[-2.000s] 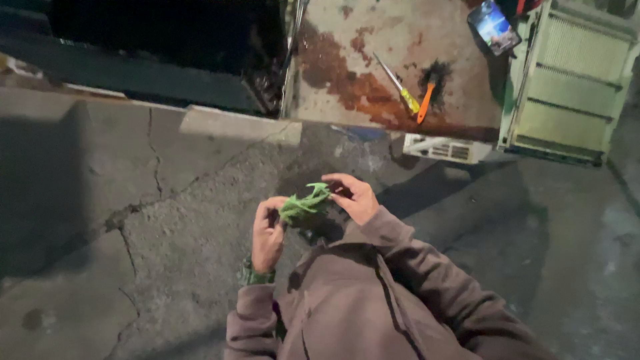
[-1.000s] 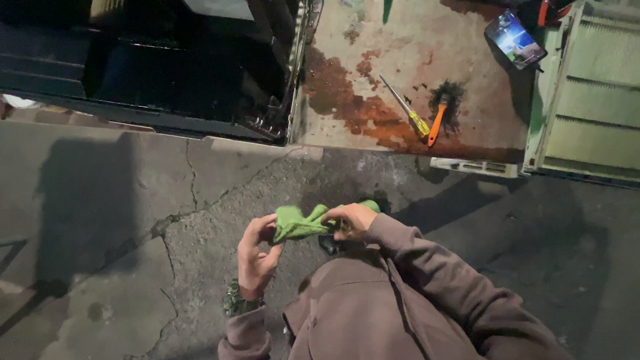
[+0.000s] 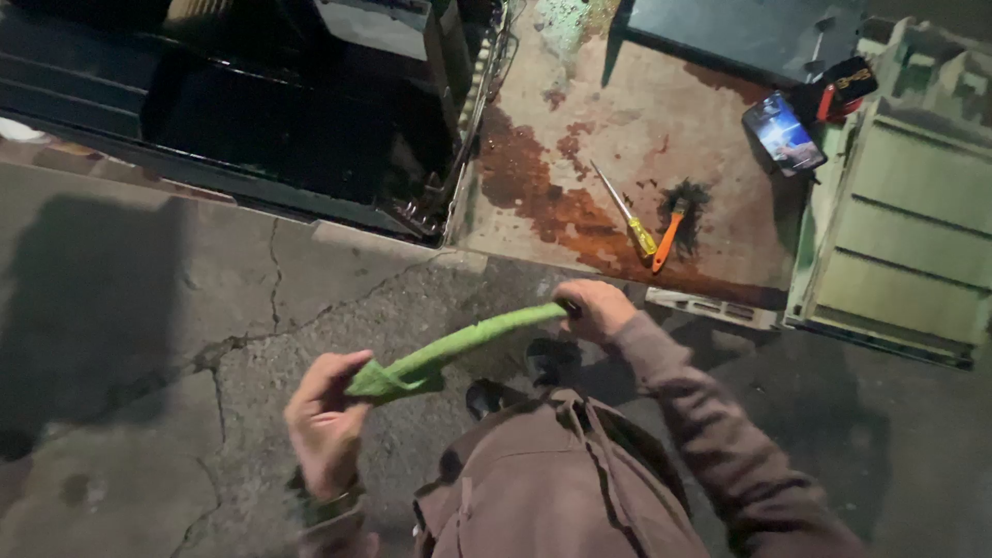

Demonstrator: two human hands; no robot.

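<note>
A green cloth [image 3: 473, 333] is stretched in a narrow, partly folded strip between my two hands, in front of my body and above the ground. My left hand [image 3: 325, 422] grips its lower left end, with the fingers and thumb pinched on it. Higher up on the right, my right hand [image 3: 597, 310] is closed on the other end. A screwdriver with a yellow handle [image 3: 641, 236] and an orange-handled brush [image 3: 667, 244] lie side by side on the stained surface beyond my right hand.
Beyond my left hand stands a dark, open metal casing [image 3: 294, 116]. The rust-stained board [image 3: 604, 132] holds a smartphone [image 3: 783, 133] near a red and black object [image 3: 845, 89]. A pale slatted panel [image 3: 914, 225] stands at the right. Cracked pavement [image 3: 256, 310] lies below.
The green cloth, bunched between my hands before, is now pulled out lengthwise. My hands have moved apart.
</note>
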